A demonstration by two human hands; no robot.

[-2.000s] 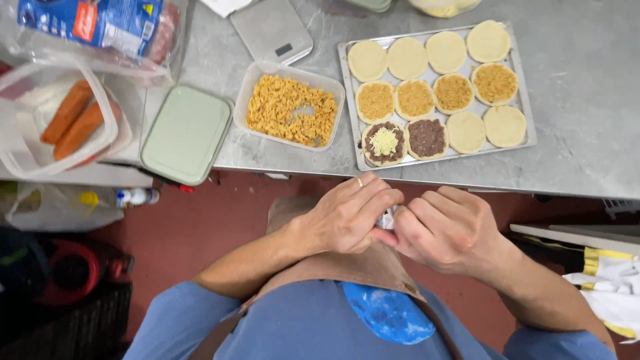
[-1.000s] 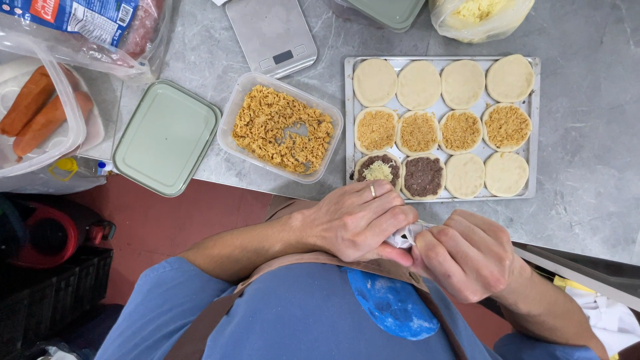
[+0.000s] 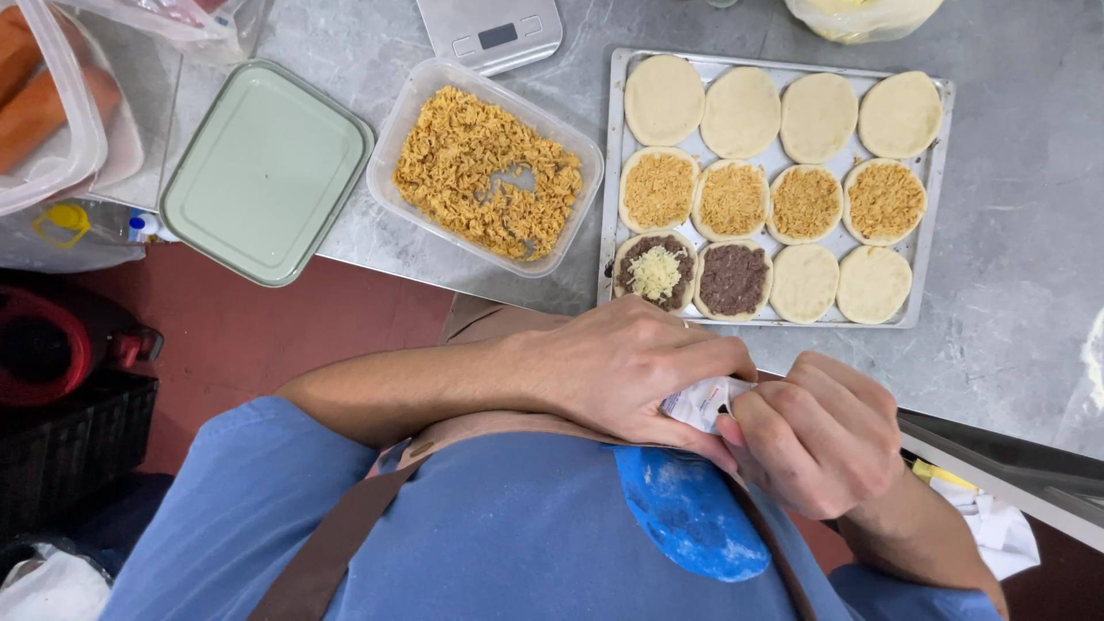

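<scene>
Between my hands is a small white printed packet [image 3: 700, 404], mostly hidden by the fingers. My left hand [image 3: 642, 366] grips its left side, and my right hand [image 3: 806, 435] is closed on its right end. Just beyond them, on the counter, lies a metal baking tray [image 3: 936, 185] with rows of flat dough rounds [image 3: 819, 116]. The middle row bears orange shredded filling [image 3: 731, 198]. In the near row, one round has dark ground filling topped with grated white cheese [image 3: 657, 273], another has dark filling alone [image 3: 733, 279], and others are plain.
Left of the tray stands a plastic container [image 3: 388, 185] of orange shredded filling, then a green lid [image 3: 263, 172] at the counter edge. A digital scale [image 3: 496, 34] lies behind. Carrots in a clear tub [image 3: 82, 147] are at far left; a bag [image 3: 862, 21] with pale yellow contents is at the back.
My hands keep hold of the packet, and more of its white surface shows between them now than two seconds ago. The fillings on the tray look the same. The view has shifted.
</scene>
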